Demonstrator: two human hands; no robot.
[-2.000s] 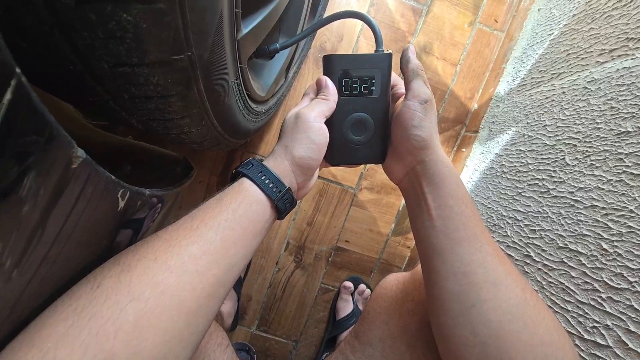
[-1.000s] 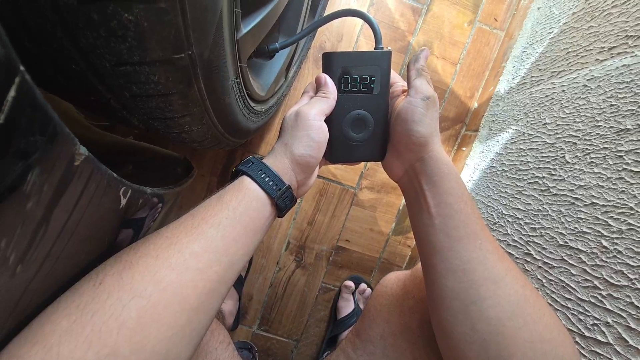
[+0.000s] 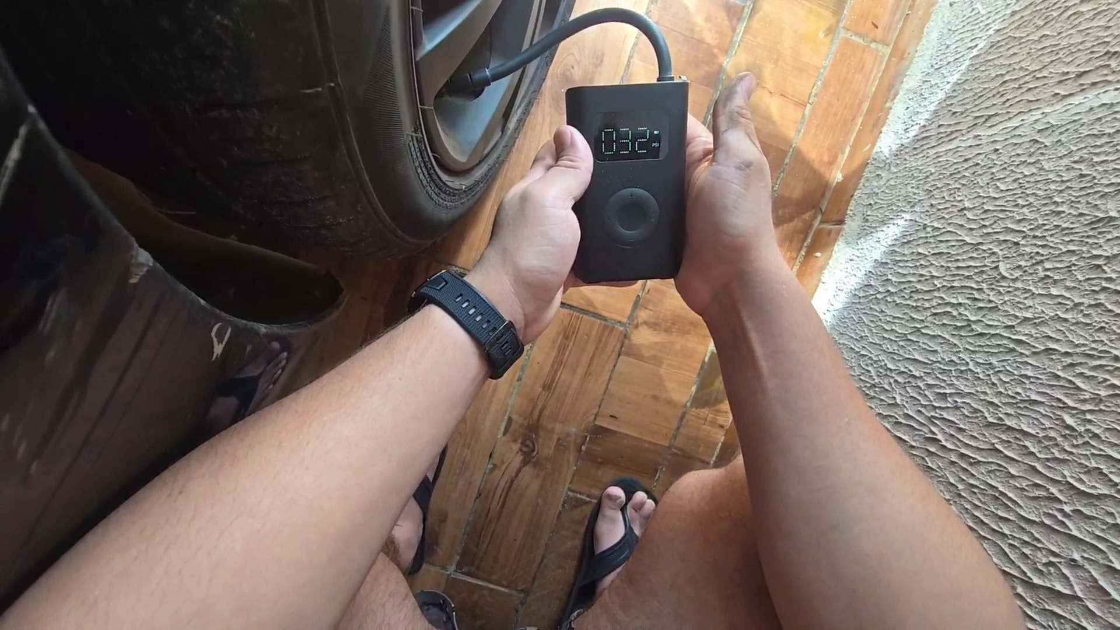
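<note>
A black portable electric tyre inflator (image 3: 628, 254) is upright between my two hands, its lit display reading 032 PSI above a round button pad. My left hand (image 3: 538, 223) grips its left side, thumb on the front edge beside the display. On the right side, my right hand (image 3: 731, 192) supports it with the palm, fingers partly hidden behind. From the inflator's top a black air hose (image 3: 604, 17) arches left to the car wheel's rim (image 3: 477, 109), where its end fitting (image 3: 475, 80) meets the valve area; the valve itself is hidden. The black tyre (image 3: 394, 192) surrounds the rim.
Dark, scuffed car bodywork (image 3: 79, 376) fills the lower left. A rough textured wall (image 3: 989, 262) rises on the right. Below lies a floor of wood-look tiles (image 3: 560, 385). My feet in black flip-flops (image 3: 604, 560) and my bent knees are under my arms.
</note>
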